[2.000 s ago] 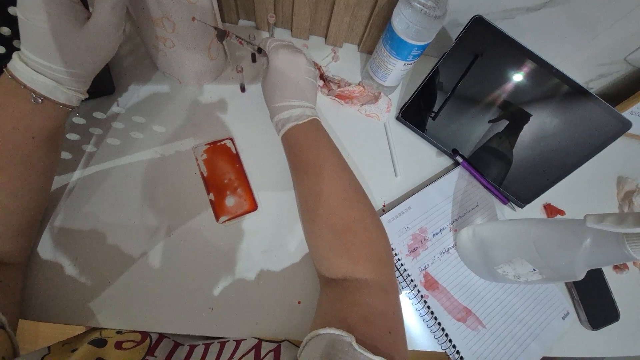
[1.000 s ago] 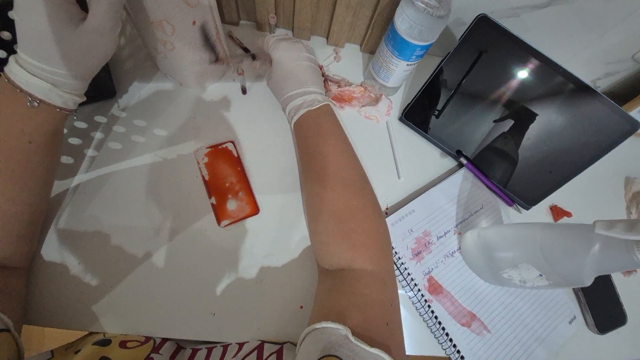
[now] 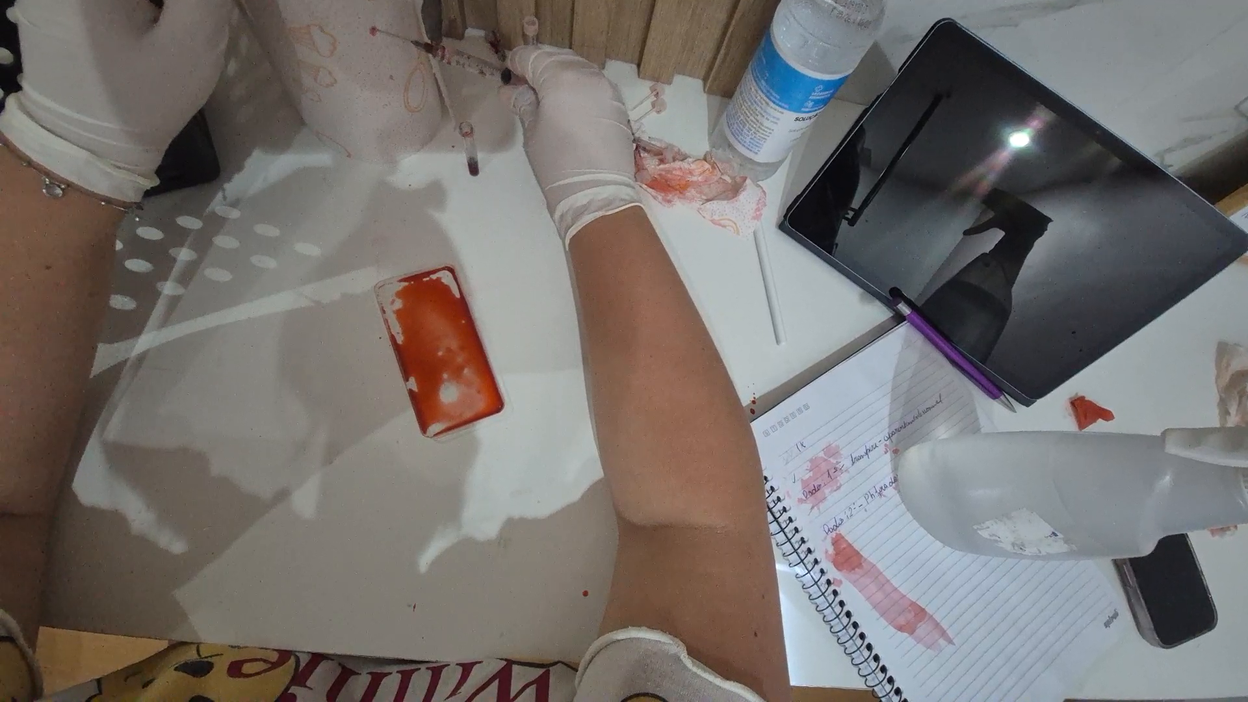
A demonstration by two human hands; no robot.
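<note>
In a white glove, my right hand (image 3: 575,127) has its fingers closed on a thin syringe (image 3: 473,63) that extends left, near a white roll with orange prints (image 3: 351,78). A small tube-like piece with dark red in it (image 3: 470,151) stands out below the syringe; its support is unclear. My left hand (image 3: 117,88), also gloved, is at the top left corner. Its fingertips are cut off by the frame, so its grip cannot be seen. Between my forearms, a shallow rectangular transparent case (image 3: 444,351) lies on the white surface, covered in patchy red liquid.
To the right are a stained crumpled tissue (image 3: 697,180), a labelled plastic bottle (image 3: 785,83), a white stick (image 3: 770,288), a dark tablet (image 3: 1004,214), a purple pen (image 3: 951,356), a red-stained spiral notebook (image 3: 994,604), a spray bottle (image 3: 1033,492) and a phone (image 3: 1165,590). Wooden slats (image 3: 624,34) stand behind.
The syringe at my right fingers has changed its angle since the earlier frames. Both hands stay in nearly the same places, and the red-covered case has not moved.
</note>
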